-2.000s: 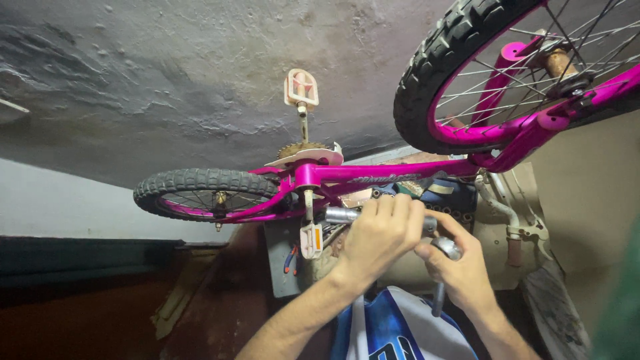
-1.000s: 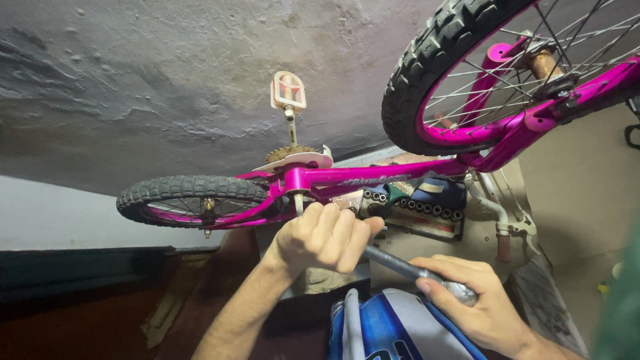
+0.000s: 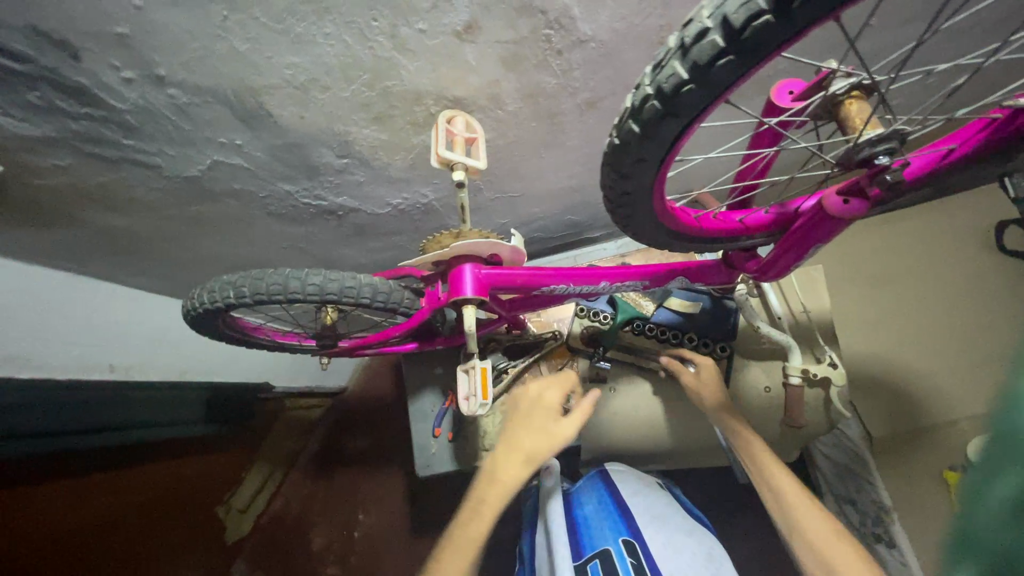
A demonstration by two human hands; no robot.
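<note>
My left hand (image 3: 548, 416) is raised over the table below the white bicycle pedal (image 3: 474, 386), its fingers loosely curled; whether it holds a small part cannot be told. My right hand (image 3: 698, 379) reaches to the near edge of the socket set (image 3: 652, 330), with thumb and index finger around a small shiny metal piece, perhaps a socket. Above both hands a pink bicycle frame (image 3: 592, 278) stands upside down. Its crank arm (image 3: 470, 330) points down toward the near pedal. A second pedal (image 3: 458, 144) points up, beyond the rusty chainring (image 3: 456, 238).
Pliers (image 3: 442, 416) with blue and red handles lie on the table (image 3: 640, 424) at the left. The front wheel (image 3: 640, 160) rises at the upper right, the rear wheel (image 3: 304, 280) sits left by the wall (image 3: 240, 136). A white handlebar (image 3: 768, 320) rests on the table.
The grey tool handle that both hands held is no longer in them. My right hand has moved up to the socket set. My left hand has moved away from the crank, down and right.
</note>
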